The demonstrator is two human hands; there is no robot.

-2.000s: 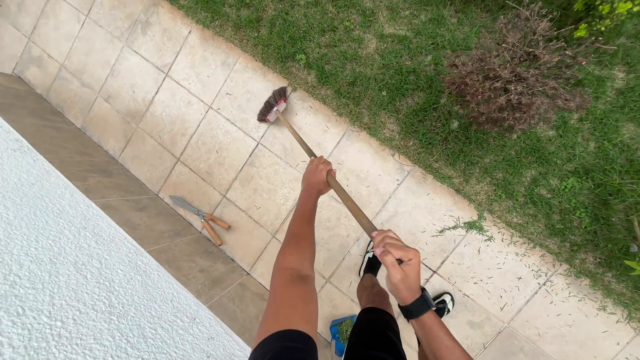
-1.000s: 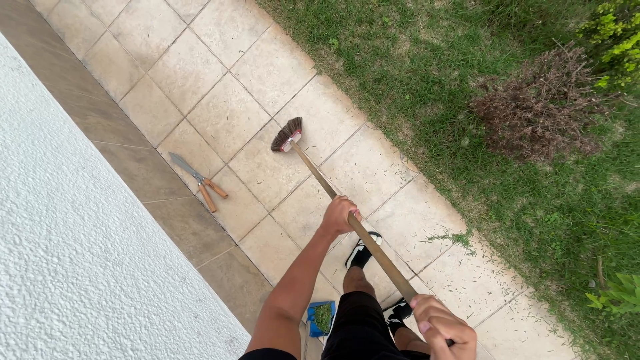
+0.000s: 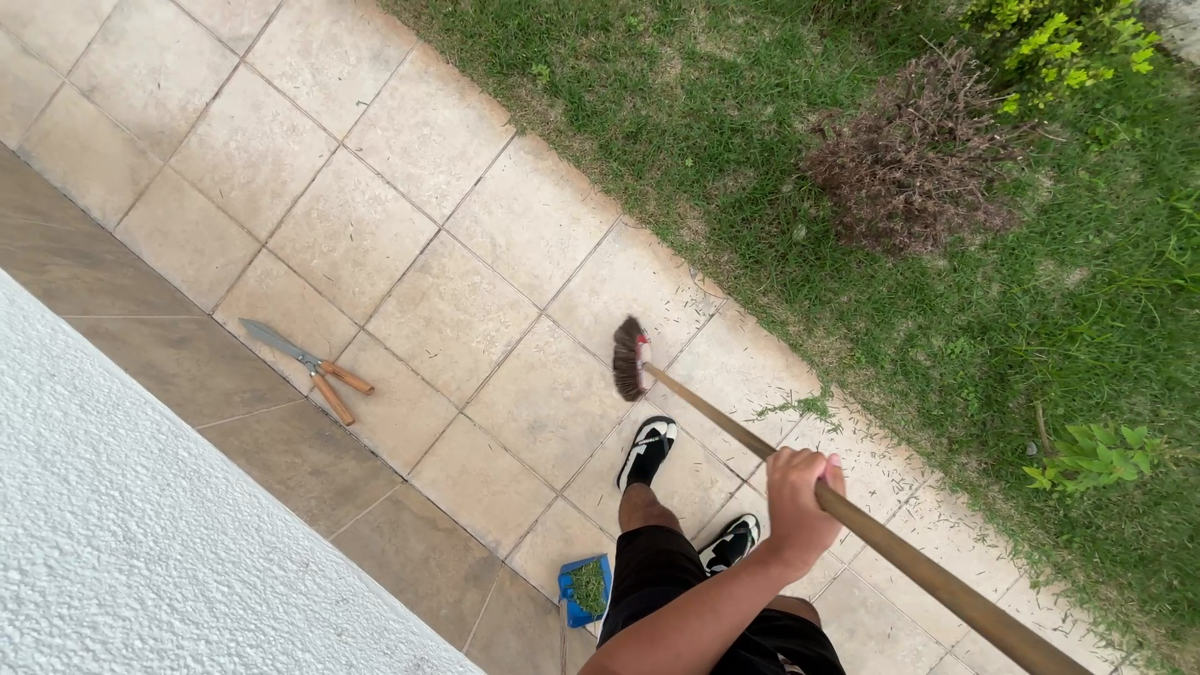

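My left hand [image 3: 804,511] is closed around the wooden handle of a broom [image 3: 731,429], about midway along what shows of it. The broom's dark-bristled head [image 3: 630,358] is over the tiles just beyond my feet. The handle runs out of view at the lower right, and my right hand is not in the frame. Grass clippings [image 3: 797,405] lie in a small heap near the lawn edge, with more scattered on the tiles. A blue dustpan [image 3: 574,614] holding green clippings stands beside my leg. Hedge shears [image 3: 314,366] with wooden handles lie on the tiles at the left.
A white textured wall [image 3: 169,525] with a brown tiled base [image 3: 253,412] borders the walkway on the left. Along its right side runs the lawn [image 3: 731,141], with a dry brown bush [image 3: 919,155] and leafy plants. My feet in black and white shoes [image 3: 649,450] stand on the tiles.
The broom head has come back along the walkway, closer to my feet. My right hand, seen on the upper handle before, has gone out of view. The view has shifted.
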